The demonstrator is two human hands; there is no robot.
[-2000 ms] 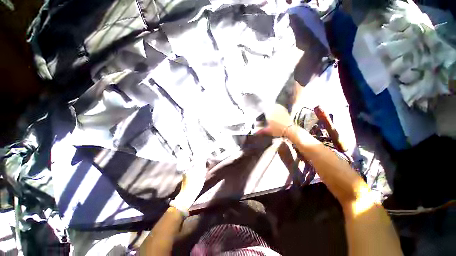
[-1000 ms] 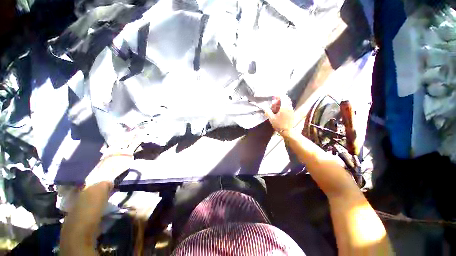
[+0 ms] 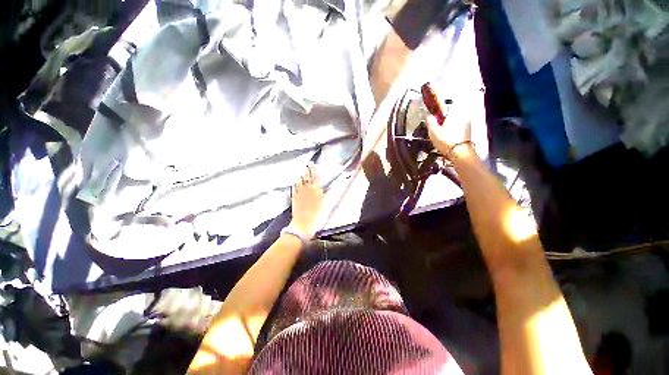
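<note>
A large pale garment panel (image 3: 220, 146) lies spread and wrinkled over the table, washed out by strong sun. Long seams or folded edges (image 3: 242, 157) run across it toward the right. My left hand (image 3: 308, 201) rests on the panel near the table's front edge, fingers pointing away from me. The electric iron (image 3: 412, 135) stands at the right of the panel, its orange-brown handle upward. My right hand (image 3: 449, 132) is at the iron's handle; glare hides whether the fingers are closed round it.
A pile of crumpled grey and dark garment pieces (image 3: 62, 88) lies at the left. A whitish ruffled bundle (image 3: 623, 66) is at the far right, beside a blue surface (image 3: 539, 110). A thin tan cord (image 3: 601, 254) runs off to the right.
My right hand has left the cloth and moved to the iron's handle. My left hand has moved right along the front edge. The panel has been spread out and now lies further left.
</note>
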